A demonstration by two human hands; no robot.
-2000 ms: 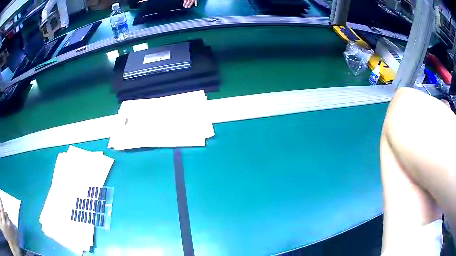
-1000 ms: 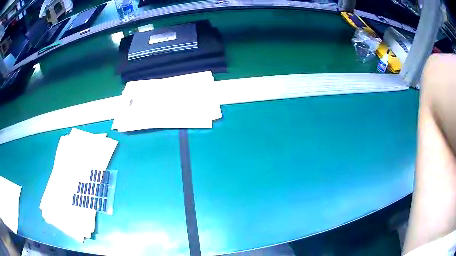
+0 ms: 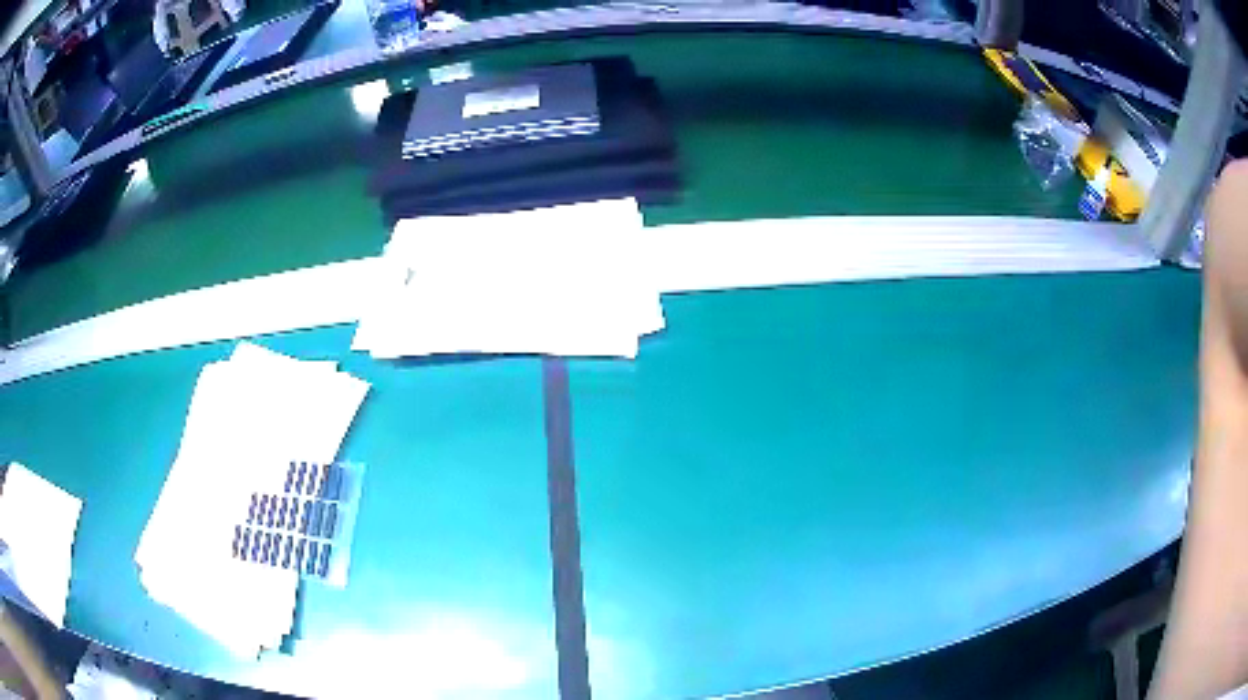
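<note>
A sheet of black rubber feet (image 3: 292, 514) on clear liner lies over the right part of a fanned white paper stack (image 3: 226, 472) at the left of the bench. A second white paper stack (image 3: 513, 280) lies at centre, across the pale ribbed strip. A bare forearm (image 3: 1211, 547) runs up the right edge. Its hand is out of the picture. No hand of mine is clearly visible. A blurred, skin-coloured shape (image 3: 25, 659) is cut off at the bottom left, and I cannot tell whose it is.
Grey covers with a white label (image 3: 501, 99) sit on dark flat layers (image 3: 527, 178) on the dark green surface beyond the pale strip (image 3: 890, 250). Yellow tools and clear plastic (image 3: 1047, 137) lie by a metal post (image 3: 1204, 137) at right. More white paper (image 3: 39, 533) lies far left.
The view has shifted, so the bench things sit further right and mostly higher than at first. The right forearm has moved toward the right edge. The fingers at the left edge no longer show clearly.
</note>
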